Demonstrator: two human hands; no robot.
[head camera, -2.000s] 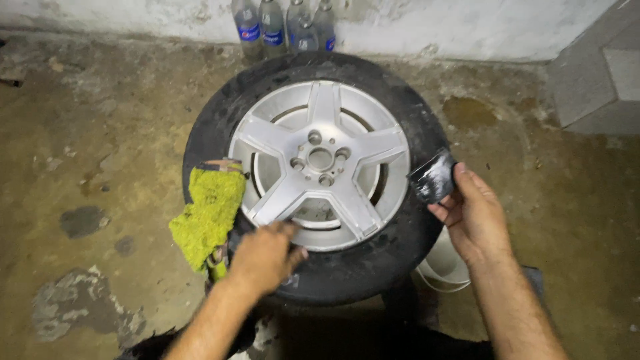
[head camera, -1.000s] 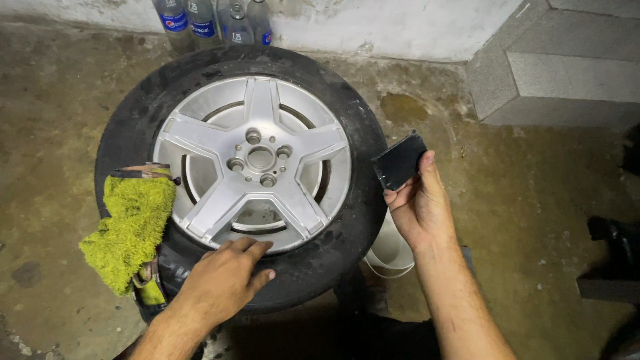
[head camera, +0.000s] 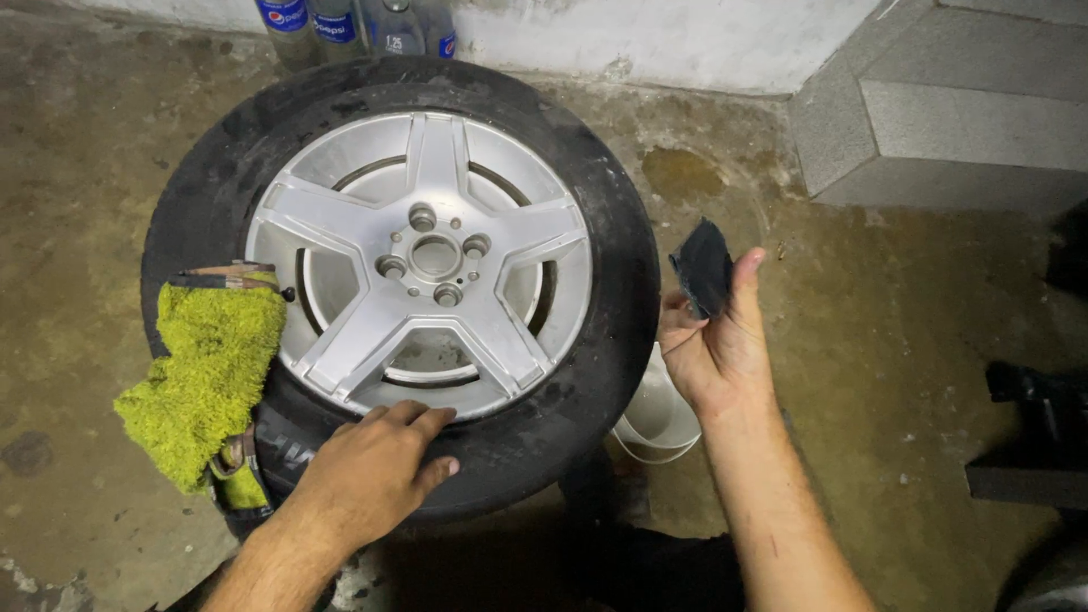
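Note:
A silver five-spoke alloy wheel rim (head camera: 493, 229) lies face up inside a black tire (head camera: 625, 280). My left hand (head camera: 374, 467) rests at the rim's lower edge, fingers spread over the tire sidewall, and holds nothing. To the right of the tire, my right hand (head camera: 722, 340) grips a thin, dark, bent piece of sheet (head camera: 704, 265), possibly sandpaper, between thumb and fingers. A yellow-green microfiber cloth or mitt (head camera: 212, 357) with dark trim drapes over the tire's left side.
Several bottles (head camera: 327, 30) with blue labels stand against the white wall (head camera: 629, 42) behind the tire. A white bucket (head camera: 656, 404) is partly hidden under the tire's right side. Grey concrete steps (head camera: 960, 127) rise at the upper right. A dark object (head camera: 1020, 480) sits at the right edge.
The dark piece in my right hand was at the tire's right sidewall two seconds ago; it is now held off the tire, tilted and bent. The view has shifted.

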